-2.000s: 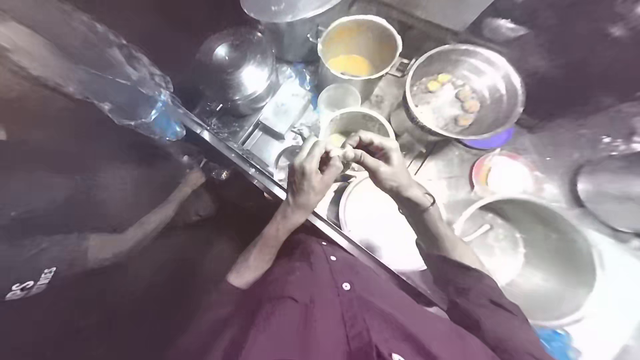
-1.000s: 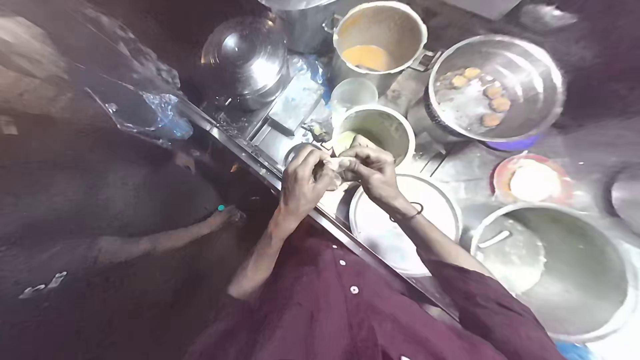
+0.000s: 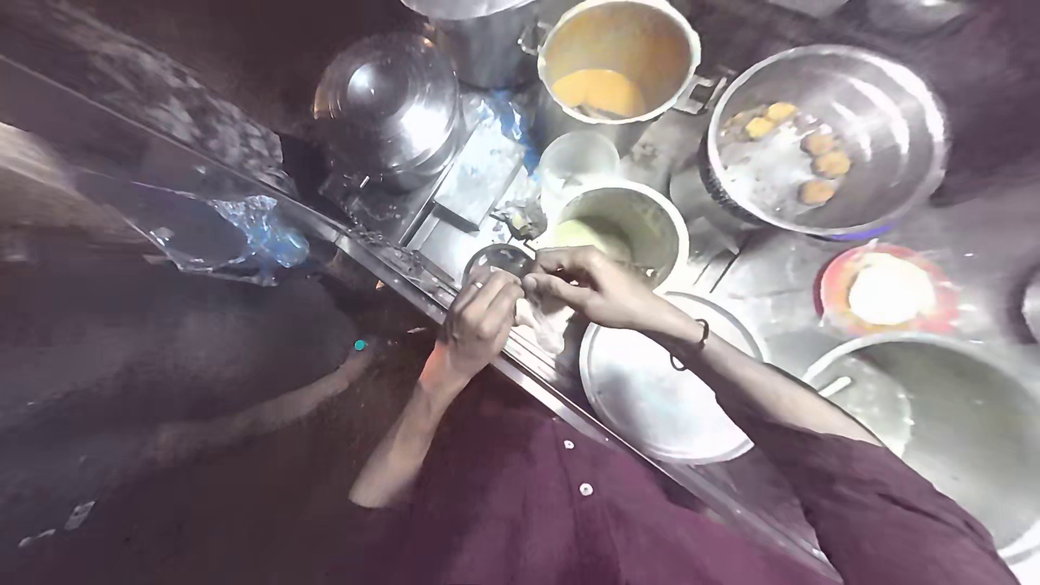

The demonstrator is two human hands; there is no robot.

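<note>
Close together over the counter's front edge, my left hand and my right hand have their fingers bent and nearly touching. Something pale and thin, perhaps a cloth or plastic bag, hangs by the left fingertips; whether either hand grips it cannot be made out. A small dark round bowl lies just beyond the left fingers. Behind my right hand stands a pot with pale green contents, partly hidden by that hand. A round metal lid or tray lies under my right forearm.
A pot with orange liquid, a large metal basin with several yellow-brown pieces, a red-rimmed plate with something white and a big pot crowd the counter. A metal rail edges it. Another person's arm shows at left.
My hands have come slightly apart, and a pale hanging thing now shows between them. The other person's arm has moved lower since the earliest frame.
</note>
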